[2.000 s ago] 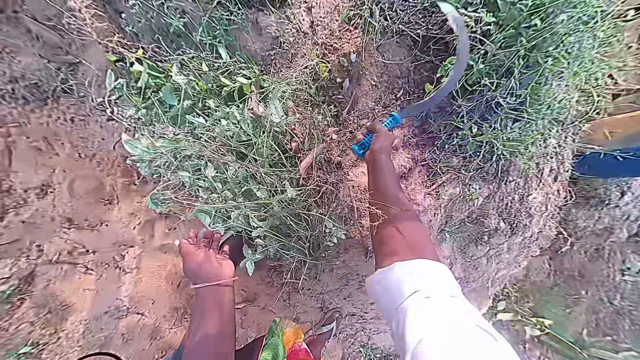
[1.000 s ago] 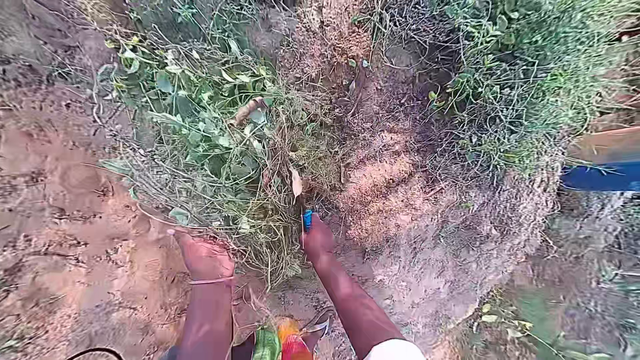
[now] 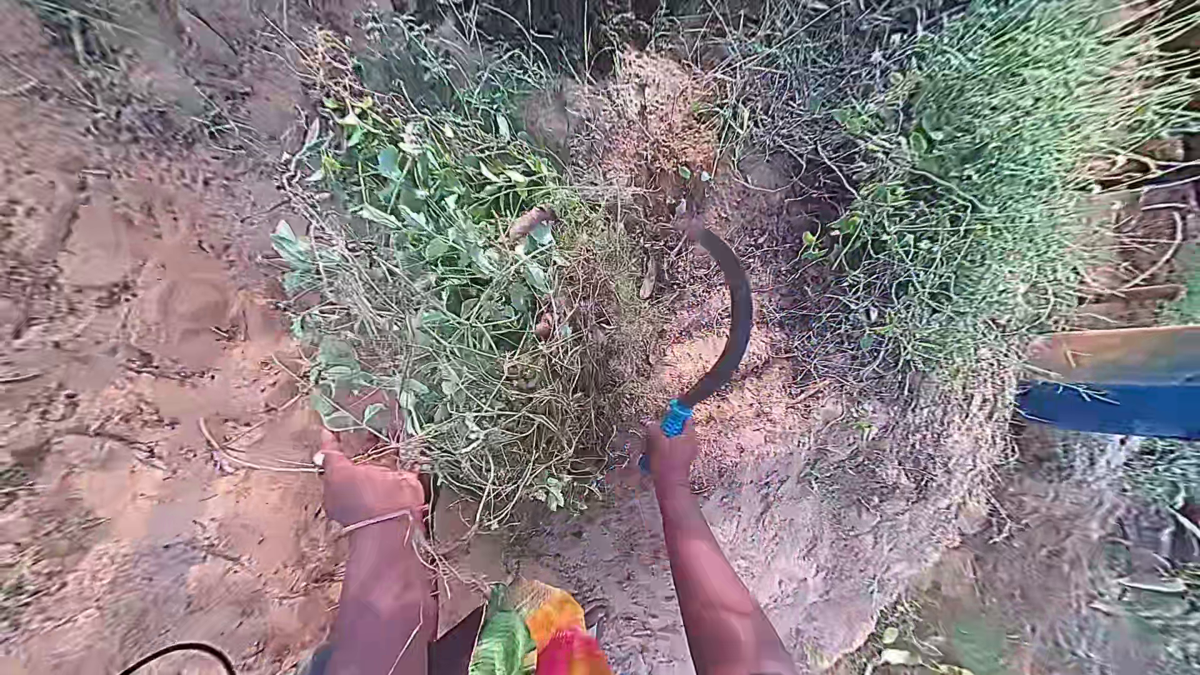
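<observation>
My right hand [image 3: 671, 454] is closed around the blue handle of a sickle [image 3: 740, 314], whose dark curved blade points up over the bare soil right of the plants. A leafy heap of green plants and dry stems [image 3: 441, 281] lies left of the blade. At its lower left edge, my left hand [image 3: 370, 487] is closed on some plant stems [image 3: 384, 452]; its fingers are partly hidden by the leaves. A thin band circles the left wrist.
Thick green grass [image 3: 984, 197] grows at the upper right. A blue and brown object [image 3: 1116, 382] reaches in from the right edge. Muddy soil [image 3: 169, 300] spreads on the left. Colourful cloth [image 3: 544, 633] shows at the bottom centre.
The sickle went from the upper right down to the plants' lower edge, and now stands right of them with its blade in view. My left hand, open two seconds ago, has closed on stems.
</observation>
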